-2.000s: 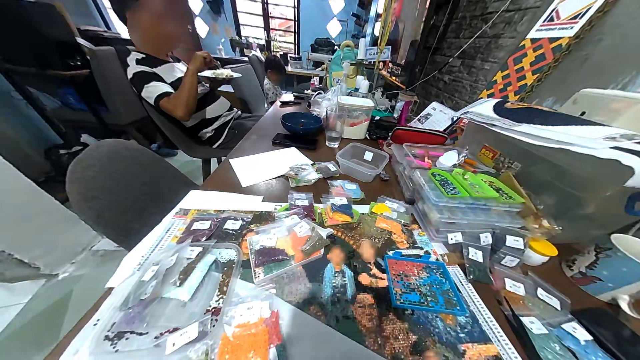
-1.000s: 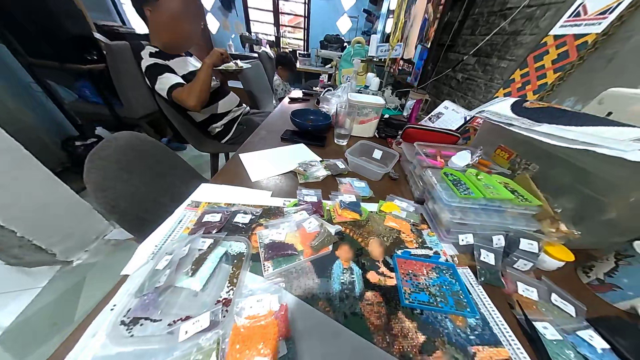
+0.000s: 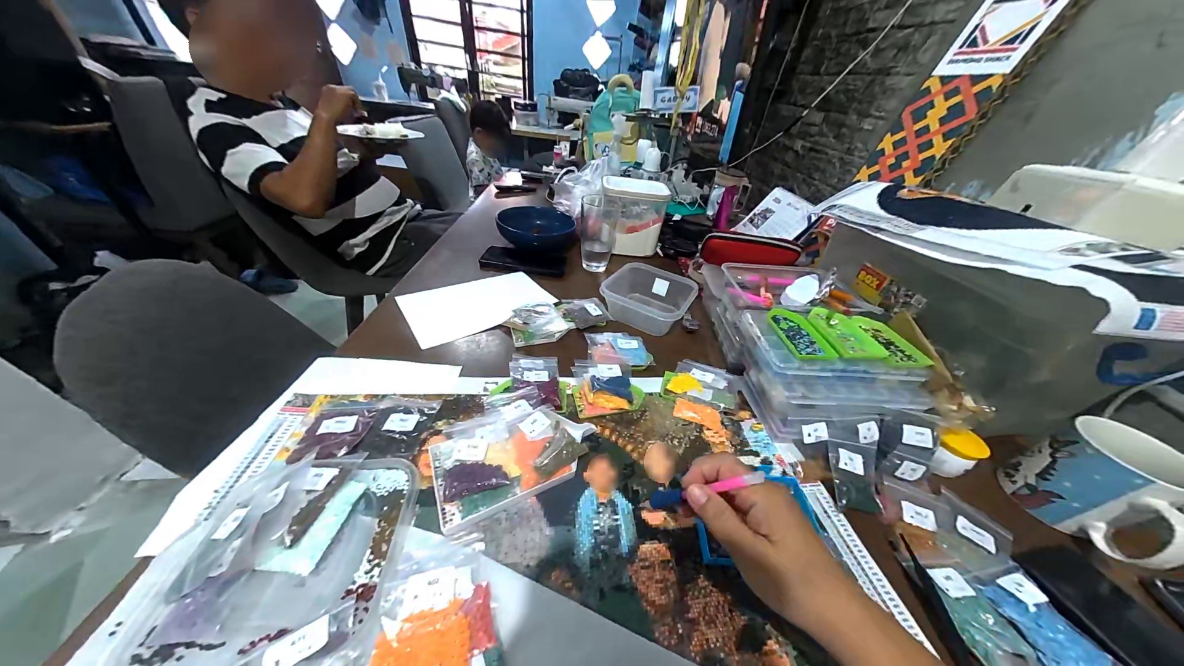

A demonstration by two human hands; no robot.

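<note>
My right hand (image 3: 754, 532) holds a pink pen-like applicator (image 3: 735, 482) with a dark blue grip, its tip over the diamond painting canvas (image 3: 546, 541). Beneath that hand lies a blue tray (image 3: 710, 546) of beads, mostly covered by the fingers. Two figures show in the picture, left of the applicator. To the left, a clear plastic container (image 3: 407, 518) holds bead bags and loose dark beads. A smaller clear box (image 3: 504, 472) of bead bags rests on the canvas. Orange beads (image 3: 425, 638) lie in a bag at the near edge. My left hand is out of view.
Stacked clear cases (image 3: 832, 393) with green trays (image 3: 846, 333) stand at the right, beside labelled bead bags (image 3: 851, 462) and a mug (image 3: 1091, 472). Farther back are an empty plastic tub (image 3: 649, 298), a glass (image 3: 598, 236) and a blue bowl (image 3: 536, 228). A seated person (image 3: 296, 176) holds a plate.
My right hand has come into view from the lower right with the pink applicator, and now covers much of the blue tray, which both earlier frames show uncovered.
</note>
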